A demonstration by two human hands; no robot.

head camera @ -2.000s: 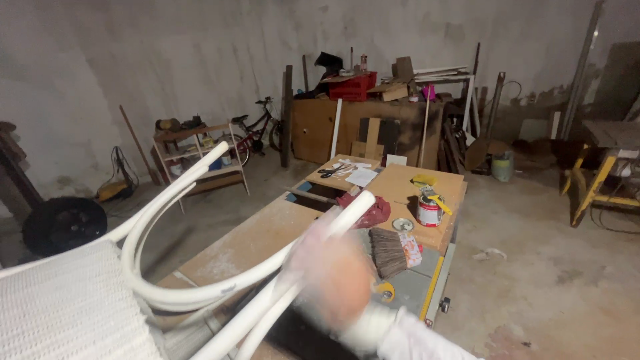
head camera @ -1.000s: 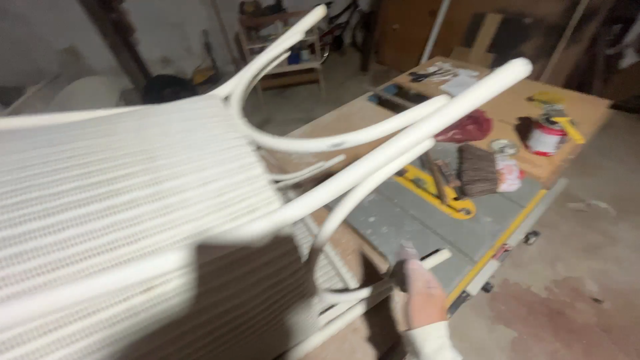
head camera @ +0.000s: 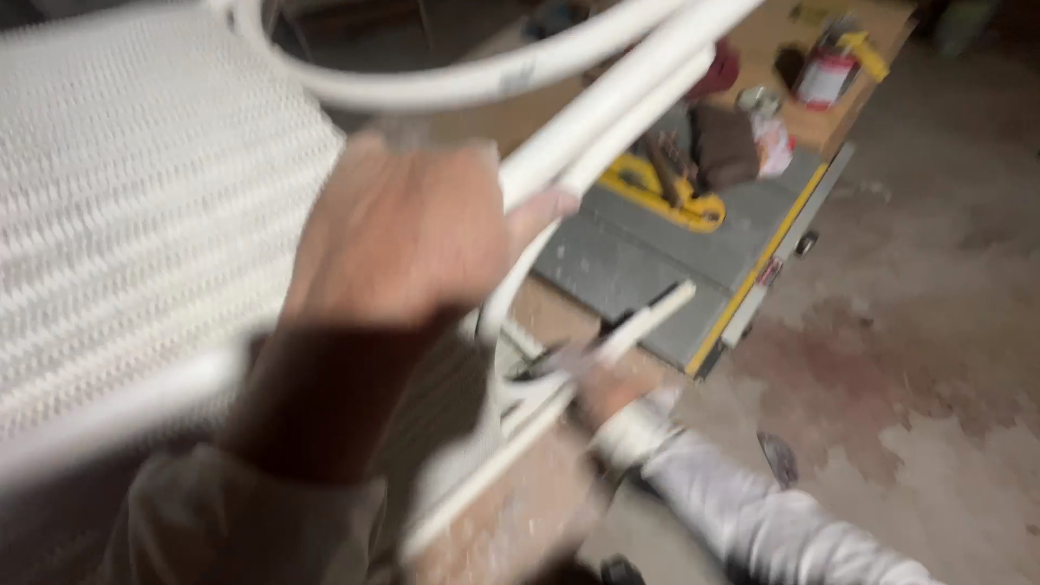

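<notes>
A white chair-like frame with a woven panel and curved round bars fills the left and upper middle. My left hand is closed around one of its straight white bars beside the woven panel, the thumb lying along the bar. Lower down, my right hand grips a thinner white bar of the frame, close to its end. Both hands are blurred, and the fingers of the left one are partly hidden behind the bar.
Beyond the frame stands a workbench with a grey top and yellow edge. On it lie a yellow tool part, a brush with dark bristles, a dark red cloth and a red-and-white can. Stained concrete floor lies to the right.
My left hand has come into view, on the white bar. My right hand, at an upper bar two seconds ago, is now at a lower one. The view has tilted down.
</notes>
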